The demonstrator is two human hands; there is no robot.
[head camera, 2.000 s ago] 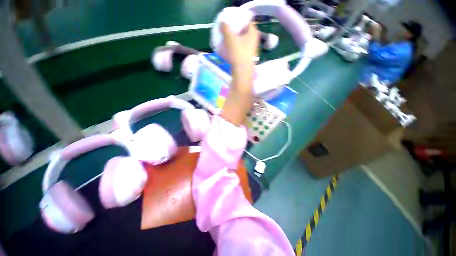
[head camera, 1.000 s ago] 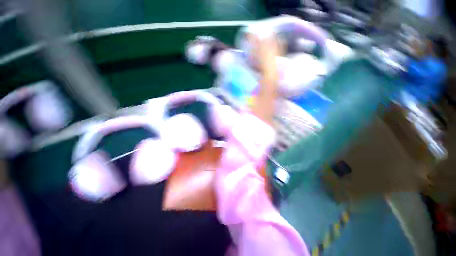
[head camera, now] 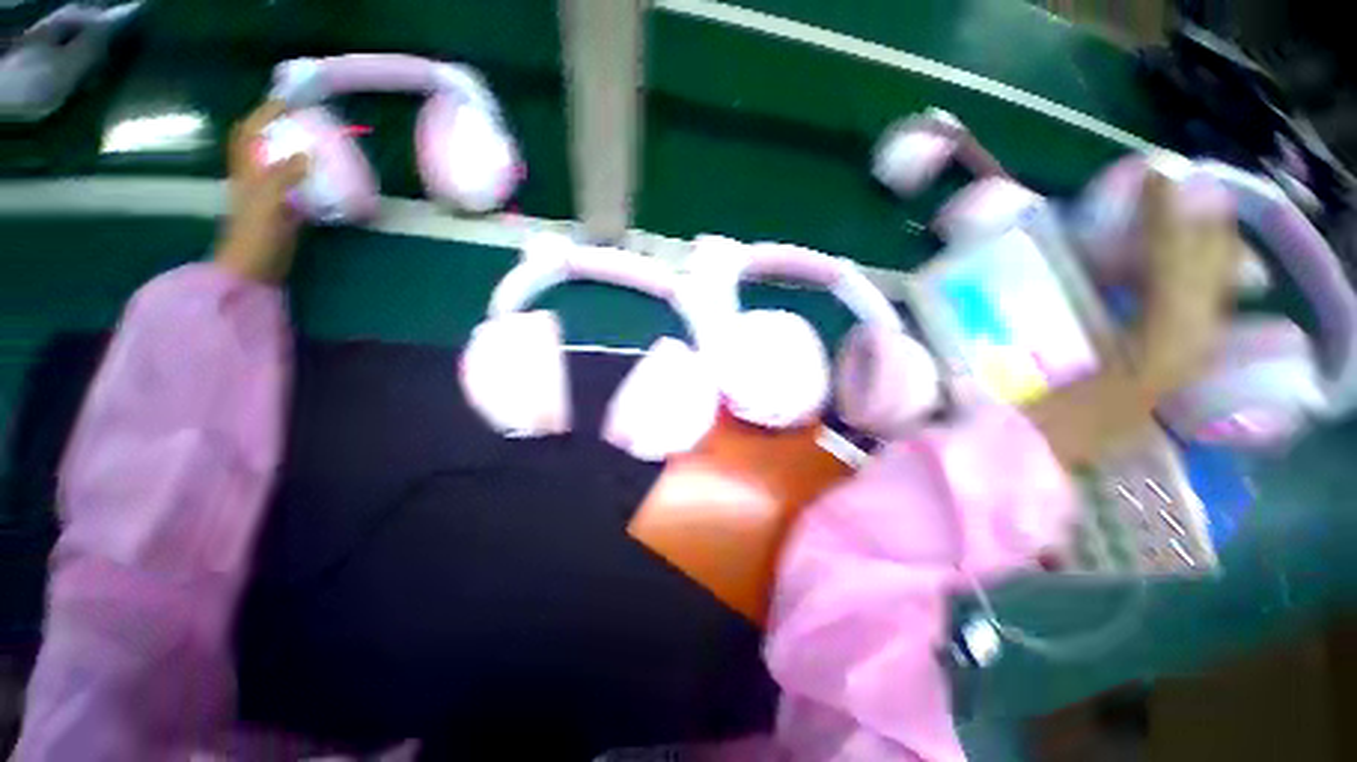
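My left hand (head camera: 265, 186) is at the upper left, on the outer cup of pink and white cat-ear headphones (head camera: 470, 149) at the conveyor belt. My right hand (head camera: 1183, 290) is blurred at the right, holding another pair of headphones (head camera: 1265, 380) by a cup above the tester (head camera: 1005, 316). Two more pairs, the left one (head camera: 662, 399) and the right one (head camera: 774, 365), lie side by side at the mat's back edge. The right pair touches an orange plate (head camera: 729, 499). The fingers of both hands are blurred.
The black mat (head camera: 447, 596) lies in front of me. A pale post (head camera: 603, 119) stands behind it by the green belt (head camera: 774, 119). Another headset (head camera: 915, 154) lies on the belt behind the tester. A white cable connector (head camera: 978, 640) hangs at the lower right.
The view has turned left. My left hand has come into the picture and taken hold of headphones at the belt. My right hand still holds its headphones over the tester.
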